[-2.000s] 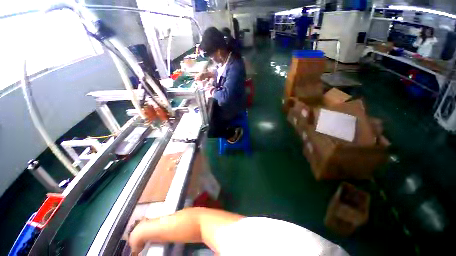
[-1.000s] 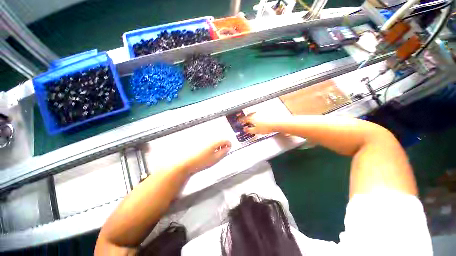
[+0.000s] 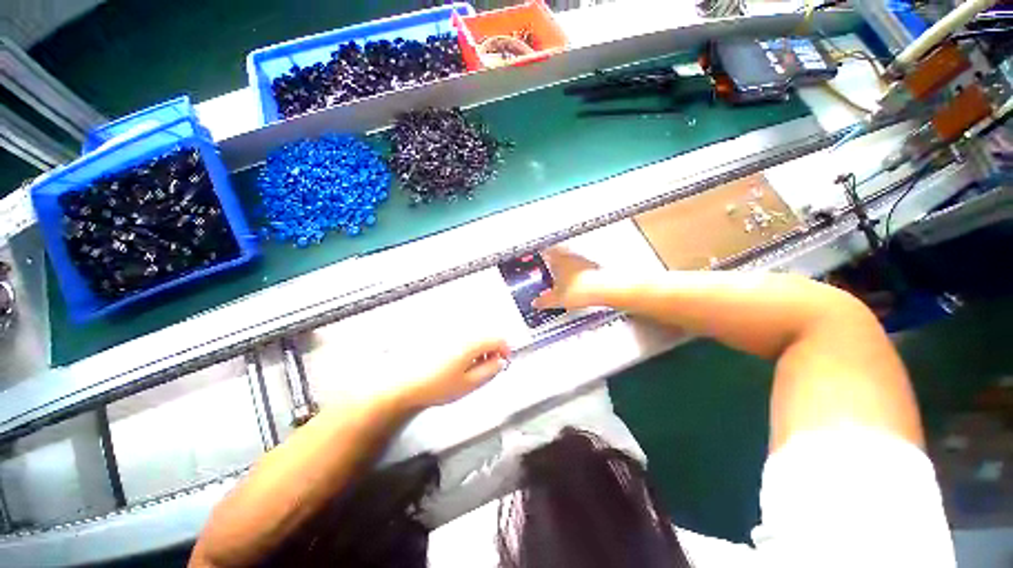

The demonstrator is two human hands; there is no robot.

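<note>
A dark flat workpiece point(image 3: 527, 291), roughly palm-sized, lies on the white line surface in front of me. My right hand point(image 3: 569, 280) is at its right edge, thumb and fingers apart around that edge; whether it grips the workpiece is unclear. My left hand point(image 3: 480, 366) is lower left of the workpiece, not touching it, with fingers curled together near the line's front edge. Whether a small part is between those fingers cannot be told.
Behind the rail point(image 3: 367, 273), a blue bin of black parts point(image 3: 247, 239), a blue heap point(image 3: 322, 189) and a dark heap point(image 3: 442, 155) sit on green mat. A second blue bin point(image 3: 262, 89), orange bin point(image 3: 544, 31) and black device point(image 3: 755, 69) stand behind. Brown board point(image 3: 694, 233) lies right.
The view has swung from along the hall down to the line. Over the last second, my left hand has moved slightly down and away from the workpiece; my right hand stays beside it.
</note>
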